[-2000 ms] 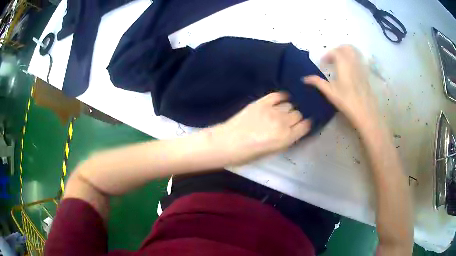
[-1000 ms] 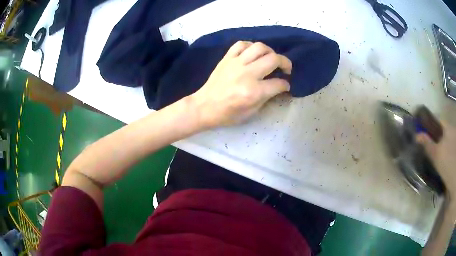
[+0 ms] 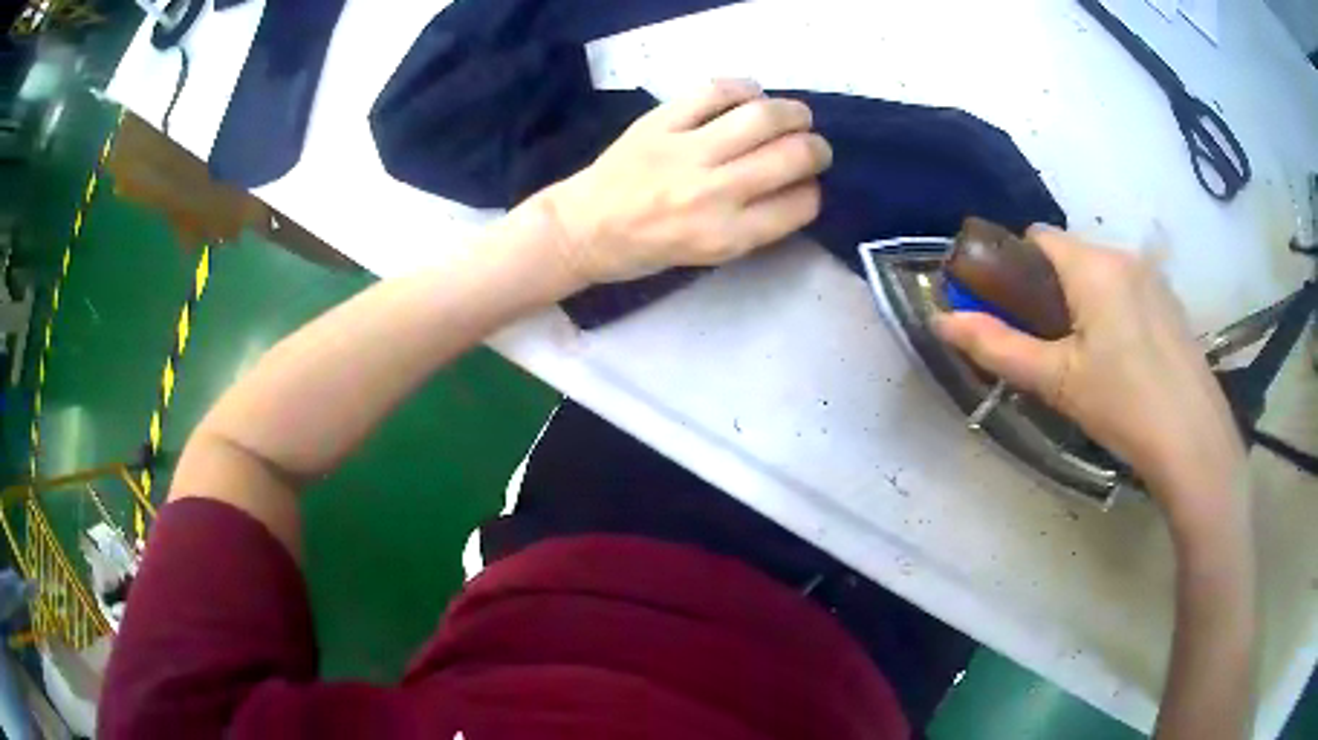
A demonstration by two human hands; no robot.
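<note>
A dark navy sleeve-like piece lies on the white cloth-covered table. My left hand rests on the middle of the piece with its fingers curled; whether it pinches the cloth is hidden. My right hand grips the brown handle of the steam iron. The iron's silver tip points up and left, at the lower right edge of the navy piece. Whether the tip touches the cloth cannot be told.
Black-handled shears lie at the upper right. Other navy pieces lie at the upper left, with a small round black item in the corner. A dark cord runs behind my right wrist. Brown paper hangs off the left table edge.
The iron, in my right hand, has moved left from the table's right side to the navy piece. My left hand stays on the piece. The whole view has shifted.
</note>
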